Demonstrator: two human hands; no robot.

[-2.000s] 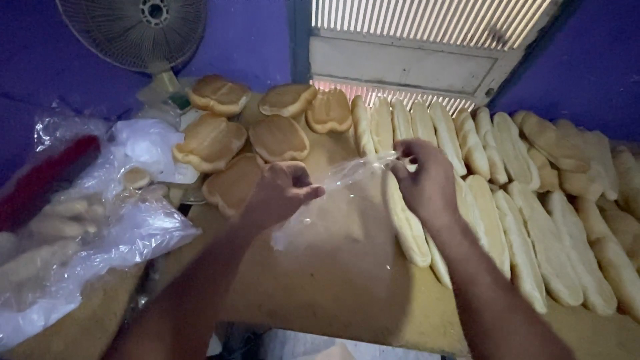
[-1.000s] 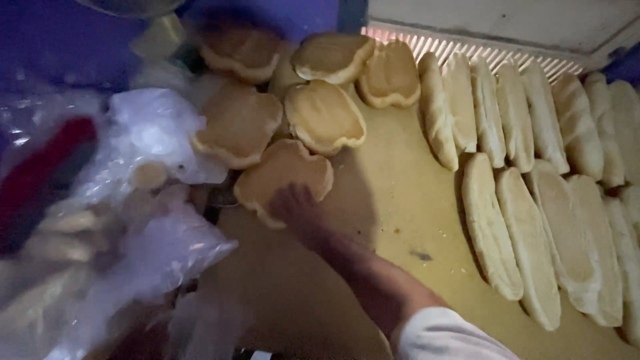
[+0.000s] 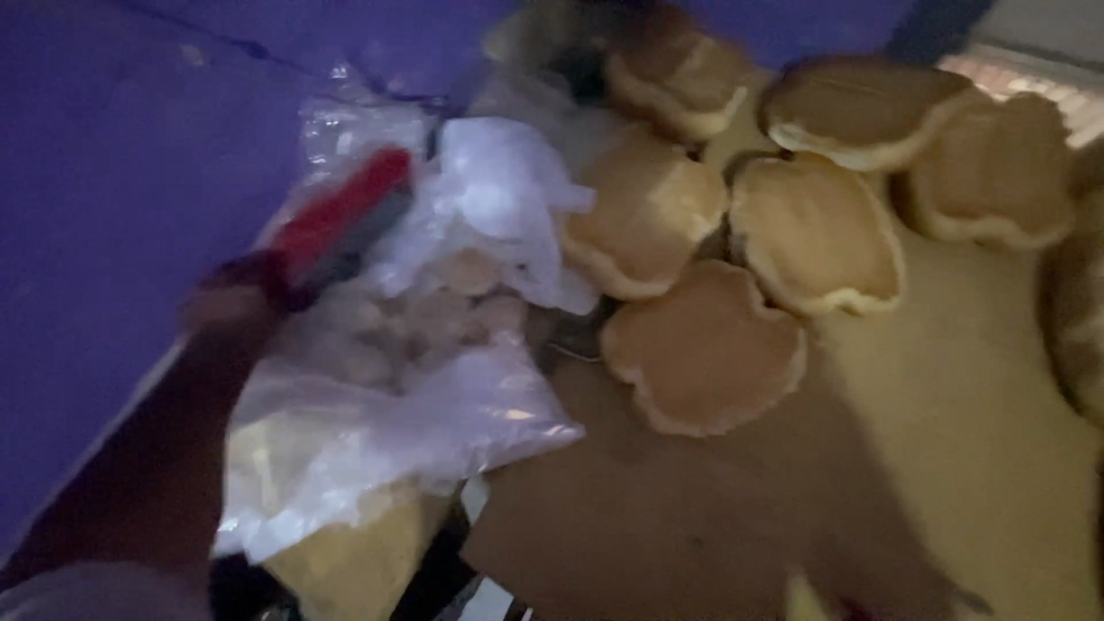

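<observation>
My left hand, blurred and dark, reaches in from the lower left. Its fingers are closed around the lower end of a long red and dark-grey object, whose exact kind the blur hides. Beside that object lies a crumpled white plastic bag. Just below, a clear plastic bag has several pale round pieces at its upper part. My right hand is out of view. Several wide, lobed flat breads lie to the right, the nearest one browned on top.
More lobed breads lie close together on the yellowish tabletop. Part of another bread shows at the right edge. A purple wall borders the left side. A yellowish piece sits under the clear bag.
The view has swung left. My left hand has come onto the red object. My right hand, earlier over the nearest lobed bread, has left the view. Two seconds ago both hands held a clear bag.
</observation>
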